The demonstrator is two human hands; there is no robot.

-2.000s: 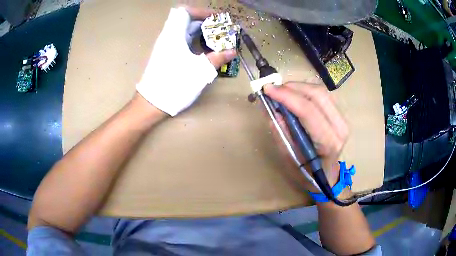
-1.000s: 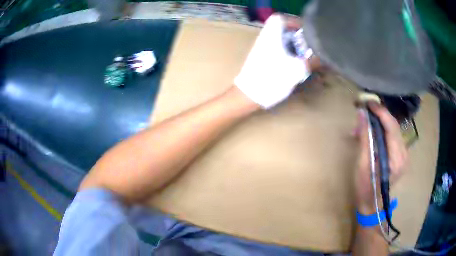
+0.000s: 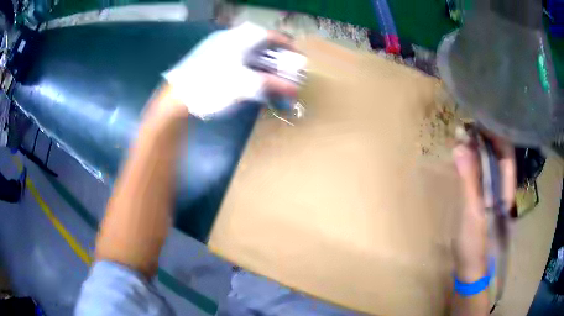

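My left hand [image 3: 226, 74], in a white glove with bare fingertips, holds a white socket housing [image 3: 286, 63] over the left edge of the tan mat [image 3: 346, 185]. The hand and part are blurred; a small dark part with thin shiny wires hangs below the fingers. My right hand [image 3: 473, 197], bare with a blue wrist strap, holds the soldering iron [image 3: 491, 179] at the right of the mat. The iron's tip is hidden near the grey hood.
A grey translucent hood [image 3: 495, 80] covers the upper right. Dark specks lie on the mat beside it. The tip cleaner [image 3: 525, 200] is right of my right hand. A green board [image 3: 555, 265] is at the right edge. The dark green bench [image 3: 80, 92] spans the left.
The view has swung left. My left hand has moved left with the white part, away from the hood, to the mat's left edge. My right hand still holds the iron at the right.
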